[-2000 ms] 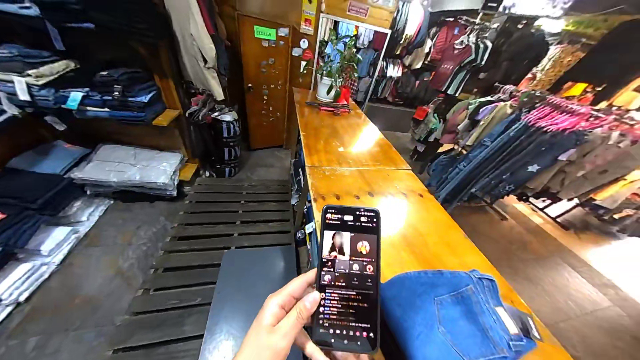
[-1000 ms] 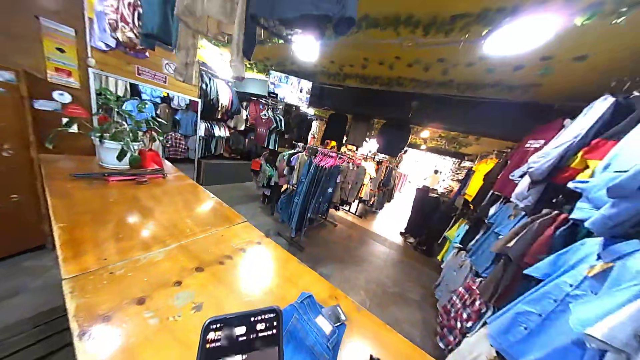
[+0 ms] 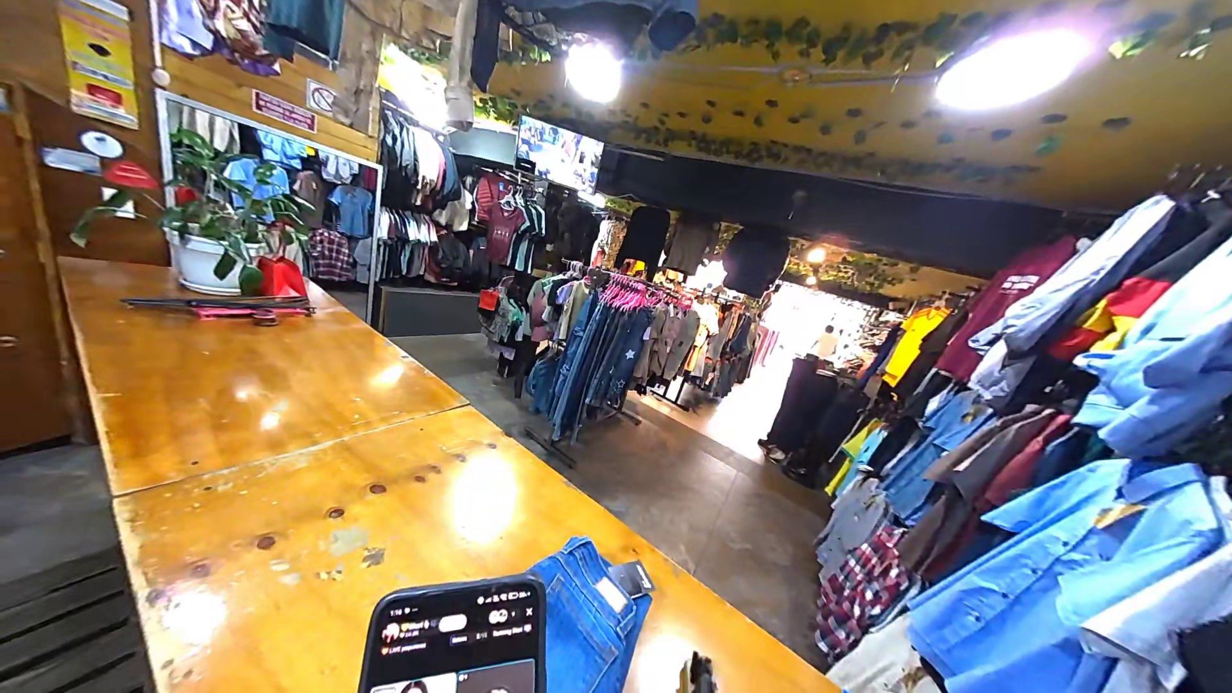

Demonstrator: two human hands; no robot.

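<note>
The top part of a black smartphone [image 3: 454,640] with a lit screen shows at the bottom of the head view, above the wooden counter [image 3: 318,539]. Neither of my hands is visible; what holds the phone lies below the frame edge. Just right of the phone, folded blue jeans [image 3: 592,626] with a tag rest on the counter. A small dark object [image 3: 697,672] that I cannot identify is cut off by the lower edge, right of the jeans.
A potted plant [image 3: 207,262] stands at the counter's far end, near dark and pink flat items [image 3: 241,306]. Beyond the counter is a rack of jeans [image 3: 602,346]. Shirts hang along the right side [image 3: 1068,568]. A slatted wooden platform [image 3: 63,626] lies at lower left.
The view has swung up and right since two seconds ago. My hand, seen then at the phone, is now out of frame, and less of the phone shows.
</note>
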